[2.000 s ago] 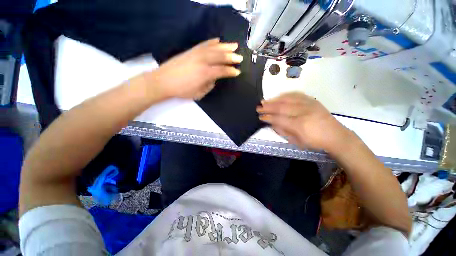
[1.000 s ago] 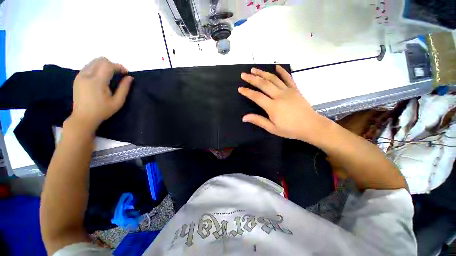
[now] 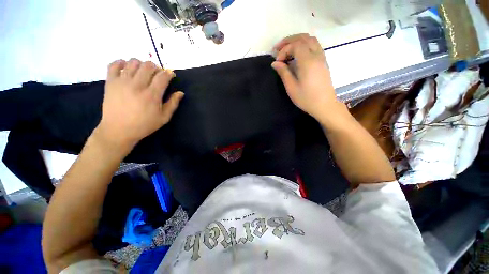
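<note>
The black fabric panel (image 3: 225,101) lies across the white machine table and hangs over its front edge towards my lap. Its far edge runs nearly straight between my hands. My left hand (image 3: 136,96) lies on the left part of the cloth, thumb and fingertips at the far edge. My right hand (image 3: 305,69) pinches the far right corner between thumb and fingers. More black cloth (image 3: 59,107) spreads to the left. The thread tension dial (image 3: 206,15) of the sewing machine head shows beyond the cloth, at the top.
The white table (image 3: 364,64) has a measuring tape along its front edge. A grey hooked edge guide (image 3: 391,29) is at the upper right. White and brown scraps (image 3: 439,134) are piled at right. A light blue plastic bag (image 3: 138,227) lies on the speckled floor at lower left.
The cloth was under the machine head two seconds ago and has come out towards me. In the last second my left hand moved right along it, and my right hand went from flat to pinching the corner.
</note>
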